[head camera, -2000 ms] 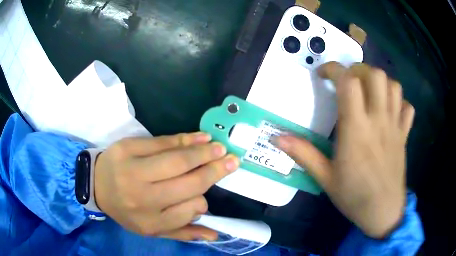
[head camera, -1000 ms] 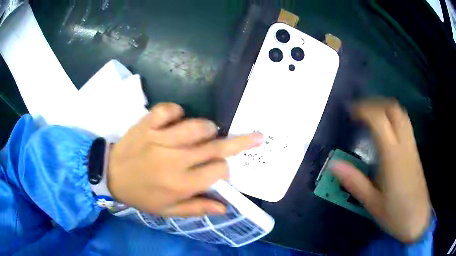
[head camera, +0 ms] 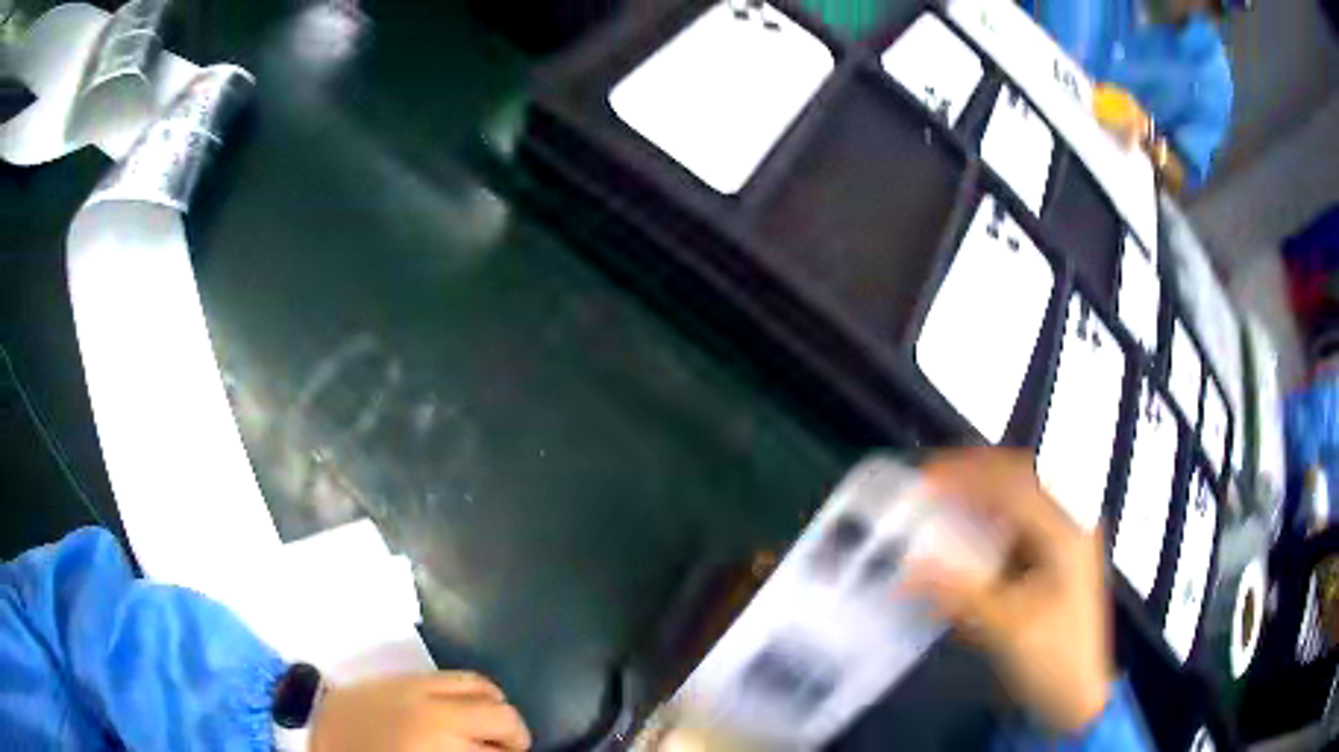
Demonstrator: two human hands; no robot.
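A white smartphone (head camera: 815,632), blurred, slants up from the bottom edge, camera rings at its upper end. A blurred dark patch shows lower on its back; I cannot tell what it is. My right hand (head camera: 1028,588) grips the phone at the camera end, beside the black tray's edge. My left hand (head camera: 426,714) is low at the bottom left, cut off by the edge, near the white liner strip (head camera: 176,397); whether it holds anything is unclear. The strip runs up to a curled stretch with print. The green template is not visible.
A stacked black phone tray (head camera: 705,301) fills the upper right, with white phones (head camera: 987,323) in several pockets and some bare pockets. A white label roll (head camera: 1248,617) stands at the right. Another person's blue sleeve (head camera: 1167,74) and hand are beyond the tray.
The view has swung toward the trays. My right hand has left the template and now grips a phone. My left hand no longer points at the labelled phone and sits low left.
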